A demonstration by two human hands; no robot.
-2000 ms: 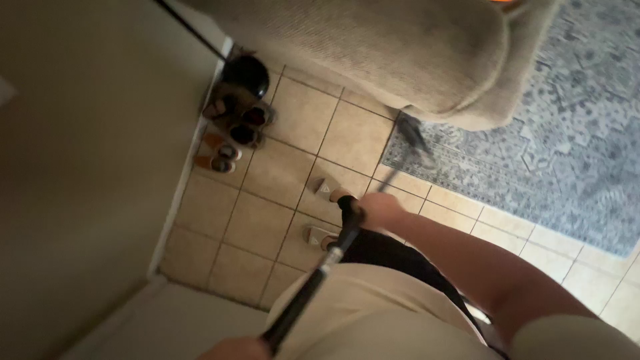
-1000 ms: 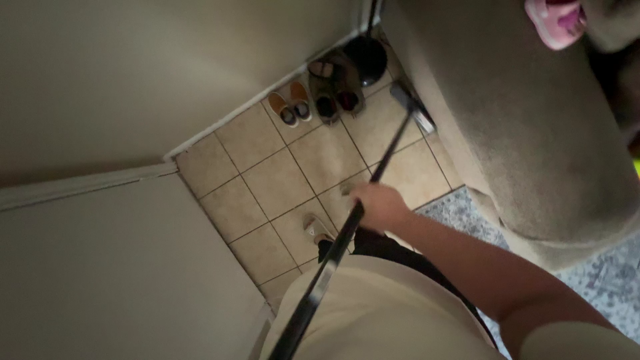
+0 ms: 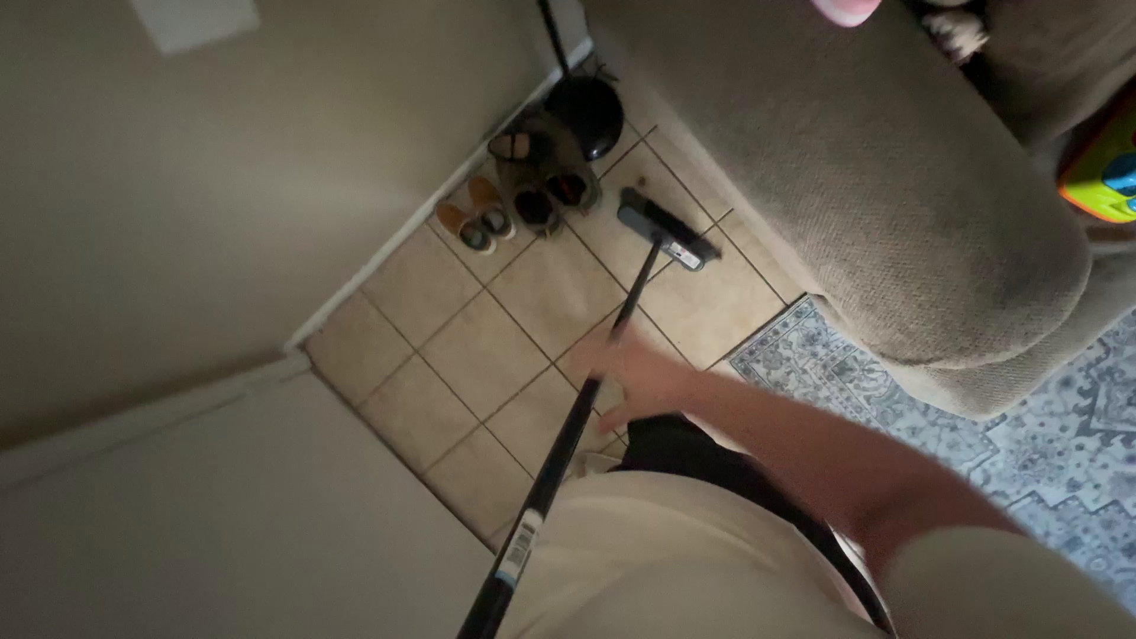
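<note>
A broom with a black handle (image 3: 559, 448) runs from the bottom edge up to its grey head (image 3: 661, 232), which has dark bristles and lies on the tiled floor. My right hand (image 3: 626, 368) is blurred and loosely around the middle of the handle, with one finger held away from it. The handle's lower part bears a label with writing. My left hand is out of view, and the handle's near end is cut off by the frame's bottom edge.
Tan shoes (image 3: 475, 217) and darker shoes (image 3: 546, 200) line the wall's white baseboard (image 3: 390, 257). Beyond them is a round black object (image 3: 587, 115) with a pole. A beige sofa (image 3: 852, 169) stands right, over a blue-grey patterned rug (image 3: 1056, 444). A white door-like panel (image 3: 204, 506) is at lower left.
The broom head was on the rug's edge by the sofa two seconds ago; now it lies on the tiles near the shoes. My right hand's hold has loosened. The view has shifted.
</note>
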